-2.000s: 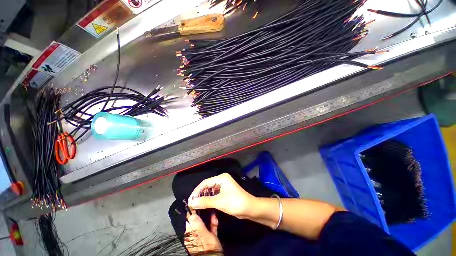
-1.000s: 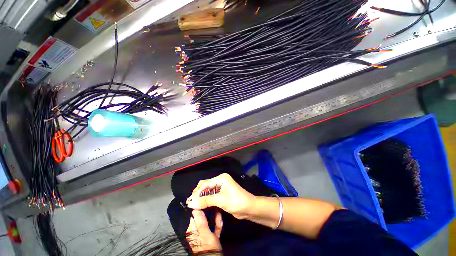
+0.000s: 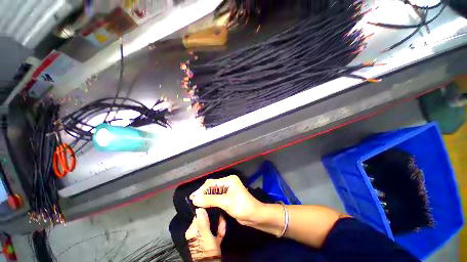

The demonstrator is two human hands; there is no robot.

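Both bare hands are together over the dark lap. My right hand [image 3: 233, 199] is curled around a fistful of black cables, whose reddish-copper ends [image 3: 216, 190] show at its curled fingers. Its thumb and fingertip pinch close to my left hand [image 3: 206, 238], which is just below, with thumb and finger raised to a small dark cable end. Thin black strands [image 3: 153, 250] run from the lower left to my left hand and cross it. The cable lengths inside the fists are mostly hidden.
Aligned black cables [image 3: 266, 77] fill the metal tray's middle. A teal roll [image 3: 120, 138], orange-handled scissors [image 3: 64, 160], looser cables [image 3: 43, 164] and a wooden handle [image 3: 205, 38] lie on it. A blue bin [image 3: 353, 176] with cables stands on the floor at right.
The view has shifted and blurred slightly, so the tray and bin sit a little differently. My hands keep nearly the same pose, with fingertips still close together.
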